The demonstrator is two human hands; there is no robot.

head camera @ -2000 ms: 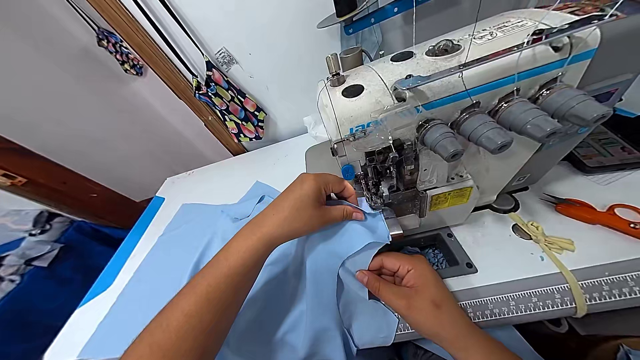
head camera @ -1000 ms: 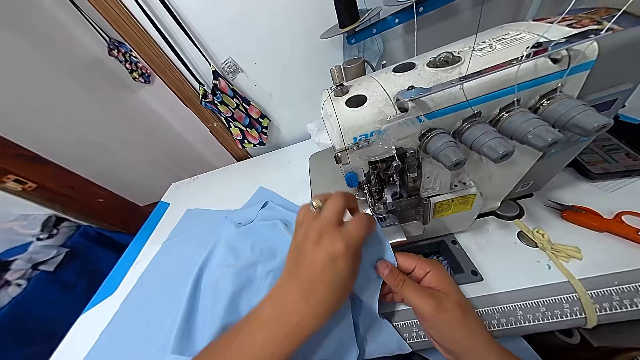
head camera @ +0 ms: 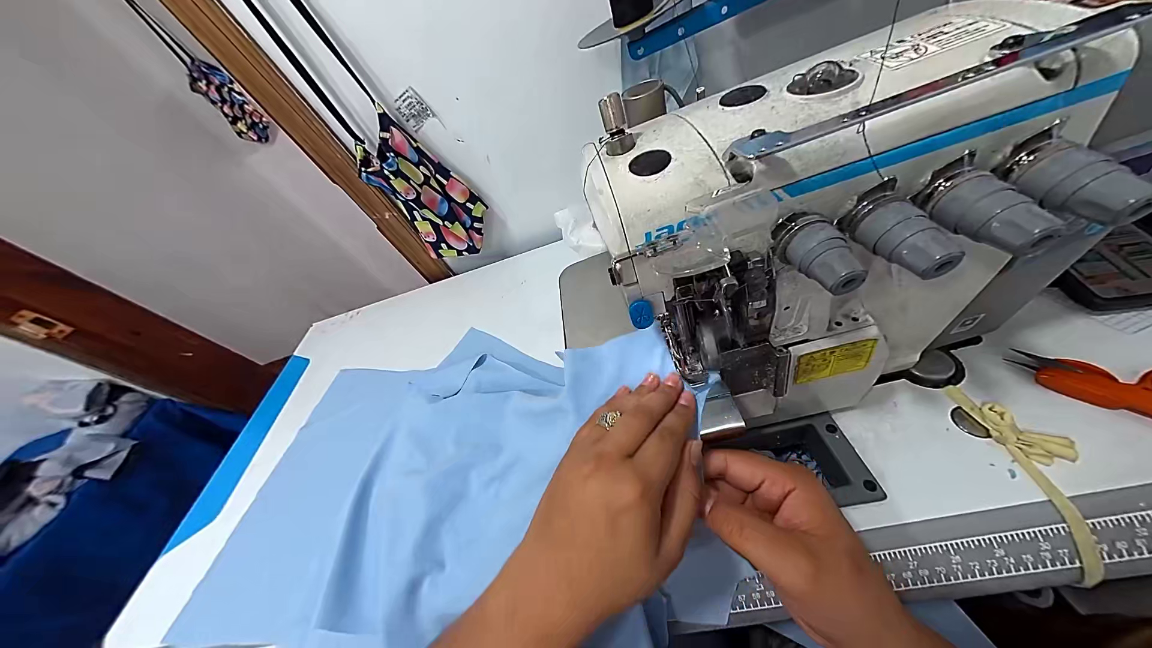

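Light blue fabric (head camera: pixel 432 495) lies over the white table, its right edge under the presser foot area of a white overlock sewing machine (head camera: pixel 684 351). My left hand (head camera: pixel 621 477), with a ring on one finger, rests flat on the fabric, fingertips just in front of the needle area. Beside it, my right hand (head camera: pixel 783 531) pinches the fabric's edge between thumb and curled fingers, in front of the dark opening in the table.
Orange-handled snips (head camera: pixel 1093 382) and a knotted yellow strip (head camera: pixel 1017 436) lie right of the machine. A measuring tape (head camera: pixel 990 549) runs along the front edge. Patterned cloth pouches (head camera: pixel 432 189) hang at the wall. Blue cloth (head camera: pixel 135 504) lies at the lower left.
My left hand, earlier closed near the needle area, now lies flat on the fabric. My right hand stays at the fabric's edge. The fabric near the machine has shifted.
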